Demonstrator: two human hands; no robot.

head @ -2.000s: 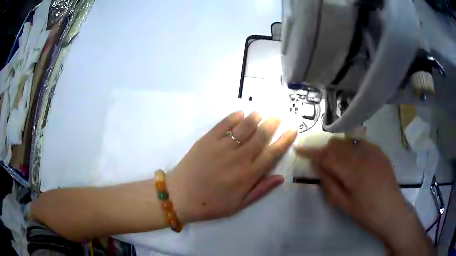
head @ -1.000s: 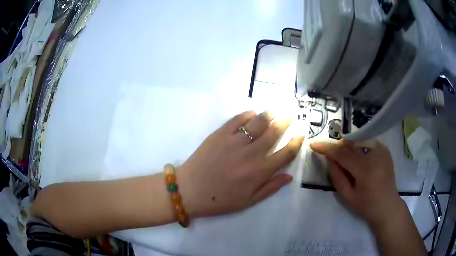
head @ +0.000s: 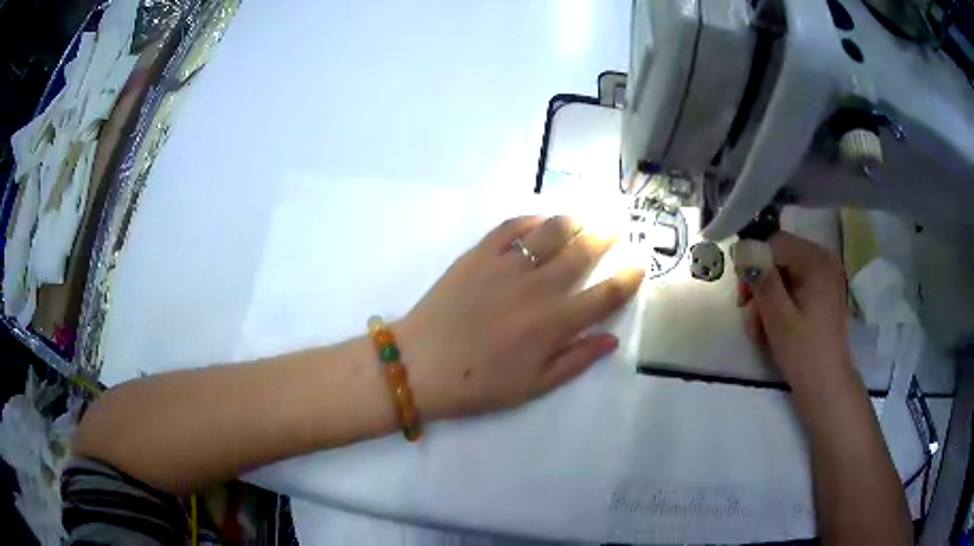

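The white fabric panel (head: pixel 320 267) lies flat on the white table left of the needle area and blends with it. My left hand (head: pixel 523 309), with a ring and a bead bracelet, rests palm down on the cloth, its fingertips at the lit presser foot area (head: pixel 654 229). The glare hides the needle and the cloth edge there. My right hand (head: pixel 801 299) is right of the foot, below the machine head, its fingers bent beside a small pale round thing. I cannot tell whether it grips this.
The sewing machine head (head: pixel 694 96) fills the upper right, with a ribbed knob (head: pixel 859 145). A white cloth strip (head: pixel 900 331) hangs at the right of the bed. White offcuts (head: pixel 64 203) lie in a tray at the left. Printed ruler marks (head: pixel 684 501) show near the front edge.
My right hand has moved away from the cloth edge, up and to the right, below the machine head. My left hand stays flat on the cloth. The camera view has shifted slightly.
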